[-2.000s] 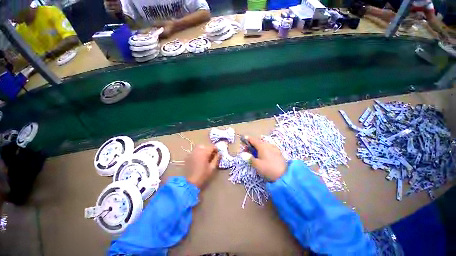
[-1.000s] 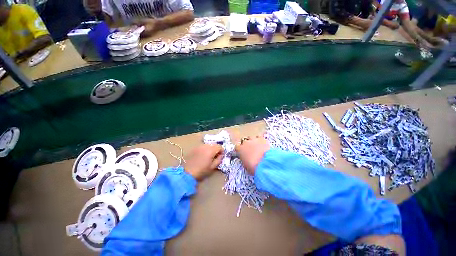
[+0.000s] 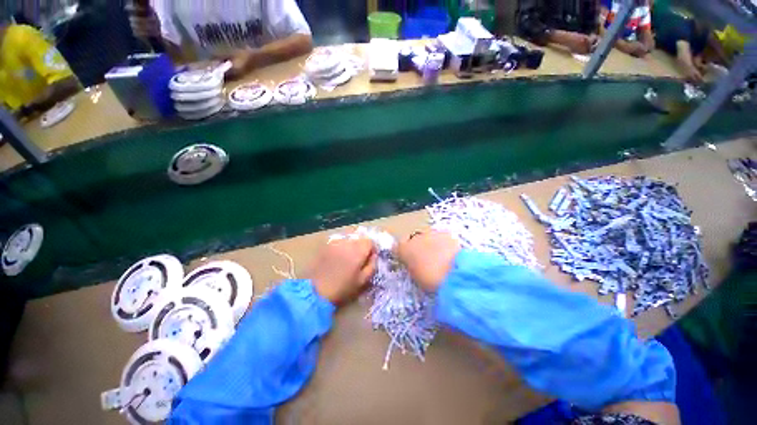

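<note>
My left hand [image 3: 341, 270] is closed on the left side of a white tied wire bundle [image 3: 383, 241] on the tan bench. My right hand [image 3: 428, 257] is at the bundle's right side, its fingers curled; what they hold is hidden. Loose short white wires [image 3: 401, 311] spread below and between both hands. A larger heap of loose wires [image 3: 490, 228] lies just beyond my right hand. Several round white housings [image 3: 149, 290] overlap at the near left, beside my left sleeve.
A green conveyor belt [image 3: 332, 149] runs across behind the bench and carries spaced housings [image 3: 197, 163]. A big heap of blue-grey flat strips [image 3: 627, 241] lies at the right. People sit across the belt, with stacked housings [image 3: 197, 90] and boxes [image 3: 383, 60] on the far bench.
The wire bundle has come apart into a looser, spread shape between my hands. The blue-handled tool seen earlier in my right hand no longer shows. The view has shifted to the right.
</note>
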